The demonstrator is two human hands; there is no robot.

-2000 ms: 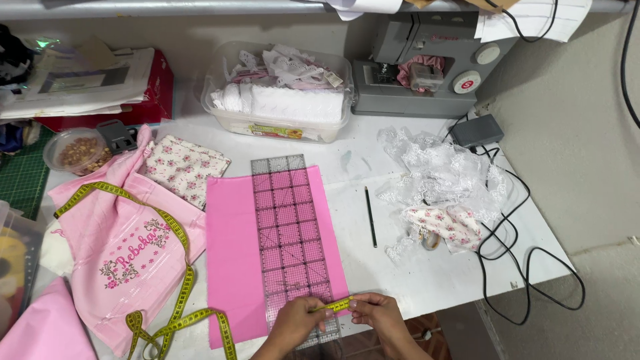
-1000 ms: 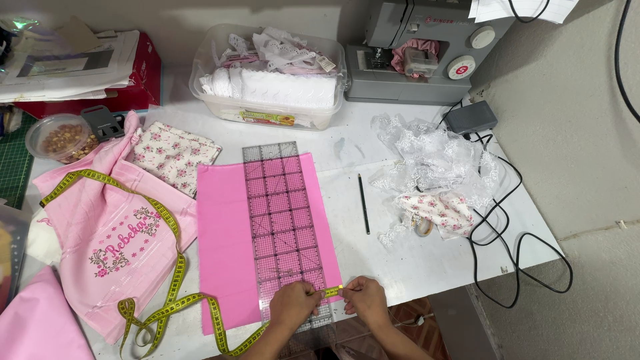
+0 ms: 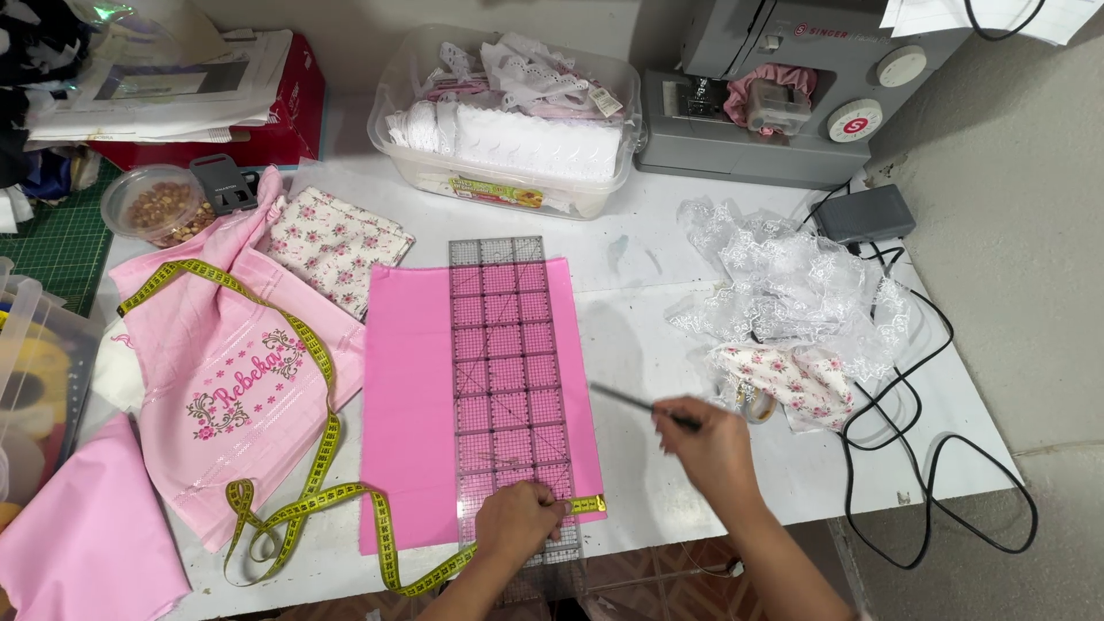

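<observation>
A clear quilting ruler (image 3: 509, 371) with a black grid lies lengthwise over a folded pink fabric (image 3: 407, 388). My left hand (image 3: 522, 522) presses near the ruler's lower end and pinches the yellow measuring tape (image 3: 323, 440), whose end reaches the fabric's right edge. From that hand the tape loops left across the table and over a light pink embroidered cloth (image 3: 228, 371). My right hand (image 3: 707, 444) is raised right of the fabric, holding a black pencil (image 3: 642, 405) that points up and left, its tip close to the fabric's edge.
White lace (image 3: 785, 276), a floral scrap (image 3: 798, 379) and black cables (image 3: 940, 440) lie at right. A gray sewing machine (image 3: 759, 155) and a plastic tub of trims (image 3: 509, 185) stand behind. Floral fabric (image 3: 332, 246), a bead container (image 3: 155, 207) and pink cloth (image 3: 86, 517) are at left.
My right hand has left the tape's end and picked up the pencil, which lay on the table right of the fabric. My left hand stays at the ruler's lower end with the tape.
</observation>
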